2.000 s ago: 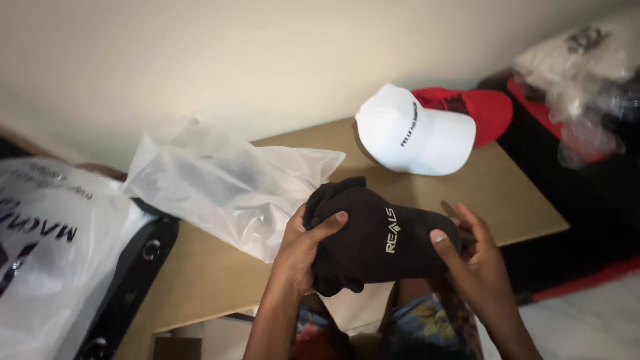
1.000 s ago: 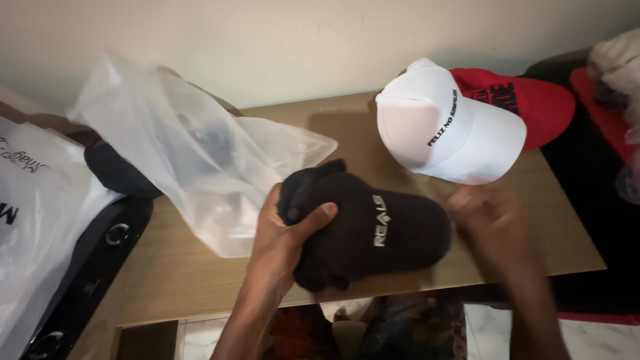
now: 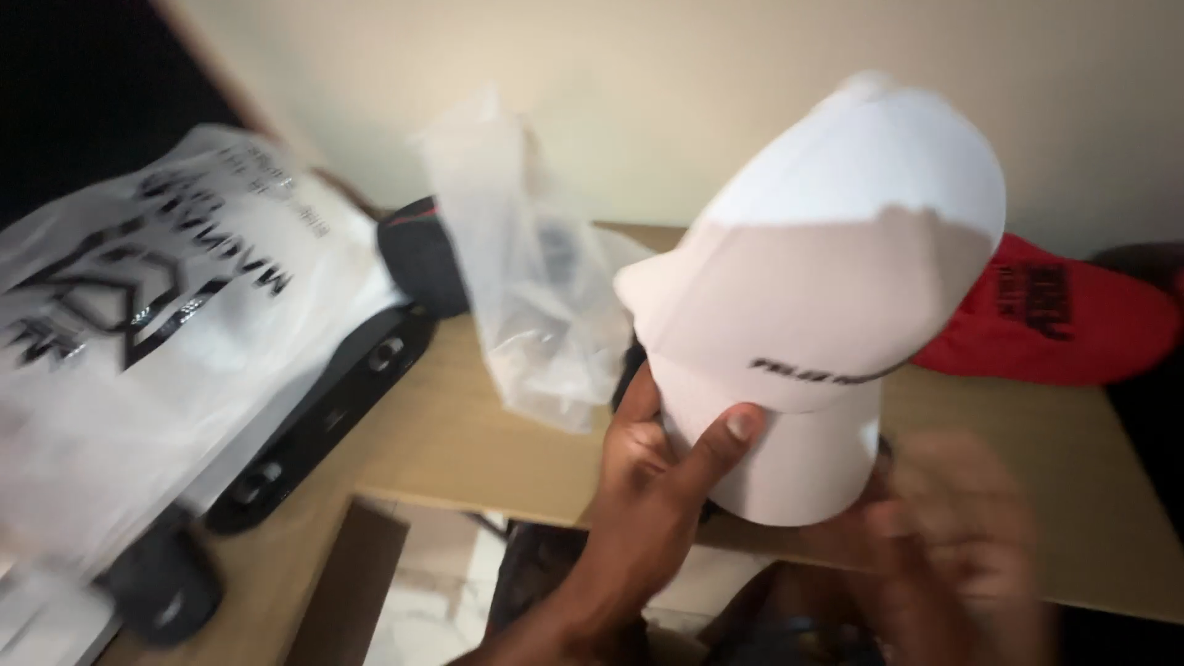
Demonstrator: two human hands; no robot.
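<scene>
My left hand (image 3: 675,462) grips a white baseball cap (image 3: 823,268) by its brim, thumb on top. The cap is raised in front of me with the crown up and the brim toward me; dark lettering runs along its front. Dark fabric shows behind my left fingers and below the brim, mostly hidden, probably the black cap. My right hand (image 3: 943,546) is blurred, low on the right beside the brim; its grip is unclear. A red cap (image 3: 1064,314) with black print lies on the wooden table (image 3: 980,435) behind the white one.
A crumpled translucent plastic bag (image 3: 546,314) lies left of the caps. Further left are a large white printed plastic bag (image 3: 213,324), a black panel with round metal fittings (image 3: 324,425), a dark rounded item (image 3: 425,259) and a computer mouse (image 3: 166,573). A pale wall (image 3: 647,92) stands behind.
The white cap, which lay on the table by the red one, is now in my left hand. The black cap earlier held there is largely hidden. The view has shifted left.
</scene>
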